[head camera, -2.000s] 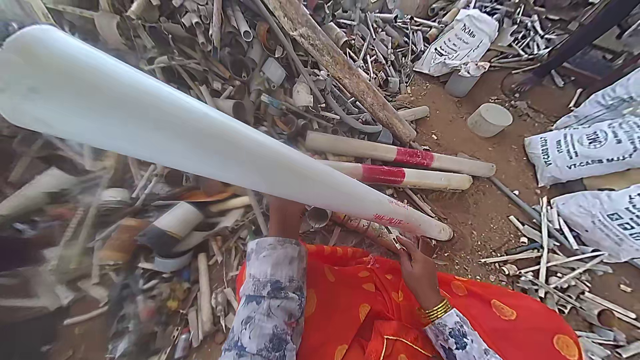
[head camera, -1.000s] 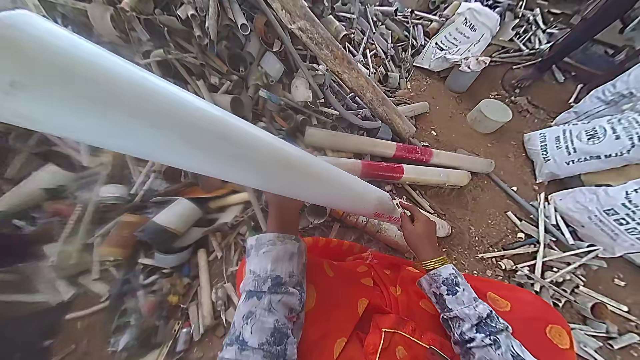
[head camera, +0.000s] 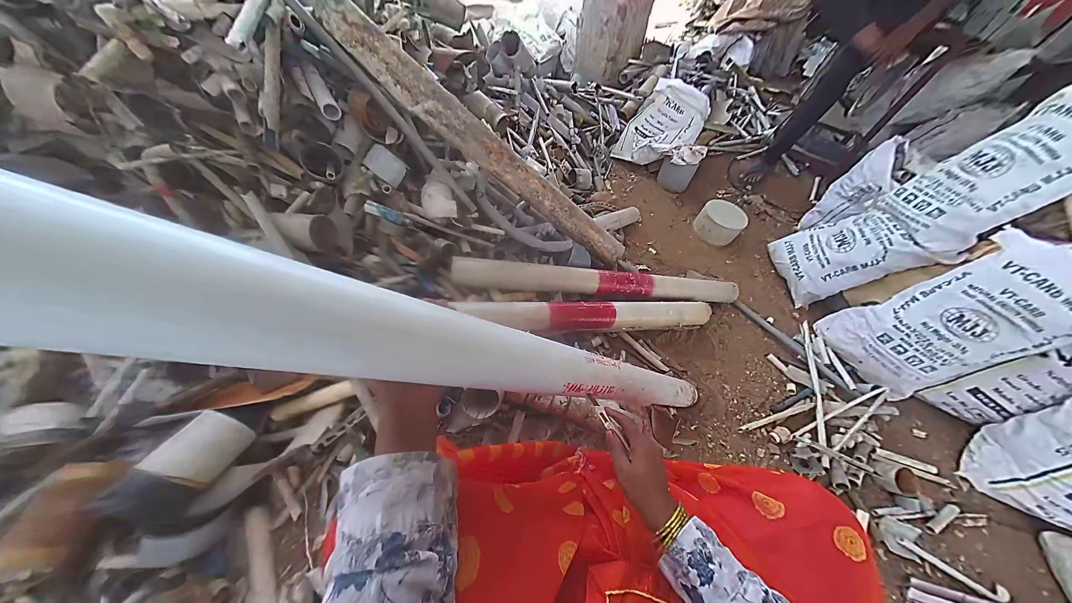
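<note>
A long white plastic pipe slants across my lap from the left edge, its red-printed end above my knees. My left hand is behind and beneath the pipe; its fingers are hidden. Near the printed end, my right hand grips a small thin metal tool, its tip near the pipe's underside. The tool's exact kind is unclear. Beyond lie two cream pipes with red bands, one behind the other.
Heaped pipe scraps surround a long wooden beam. Printed white sacks lie at right beside thin pipe offcuts. A pale tub stands on the dirt. Another person's leg and hands show at upper right.
My right hand has moved from the pipe's printed surface to just below it, with the tool now visible in its fingers. The view has tilted up somewhat.
</note>
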